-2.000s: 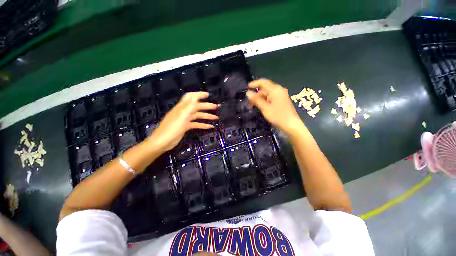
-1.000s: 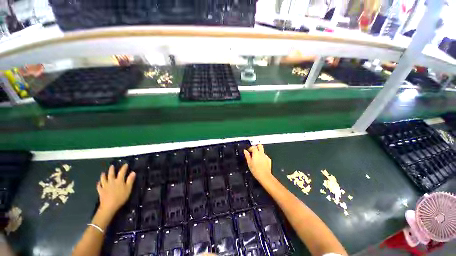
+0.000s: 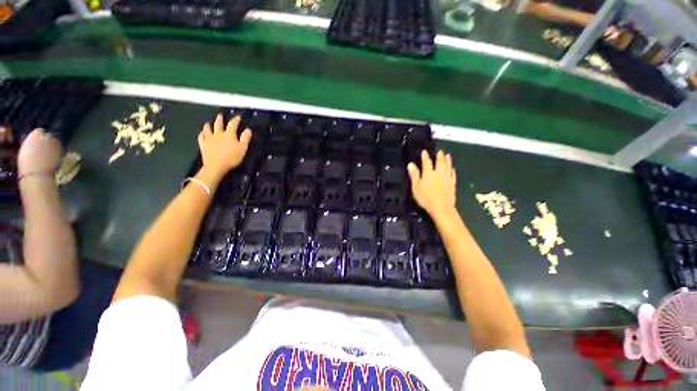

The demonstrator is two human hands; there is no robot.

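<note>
The large glossy black blister tray (image 3: 332, 192) lies flat on the dark green bench, with three rows of oblong pockets that appear to hold black housings. My left hand (image 3: 222, 145) rests with fingers spread on the tray's far left part. My right hand (image 3: 434, 183) rests on the tray's right side, fingers apart. Neither hand holds a part that I can see. The tray surface under both palms is hidden.
Pale liner scraps (image 3: 138, 131) lie left of the tray, and more scraps (image 3: 545, 233) lie right. A pink fan (image 3: 675, 331) is at the right. Another worker's arm (image 3: 46, 221) is at the left by a black tray. The green conveyor belt (image 3: 306, 74) runs beyond a white rail.
My hands have gone from over the tray's pockets to its two sides. The tray has turned to lie about square to me. The view tipped up, then partly down again.
</note>
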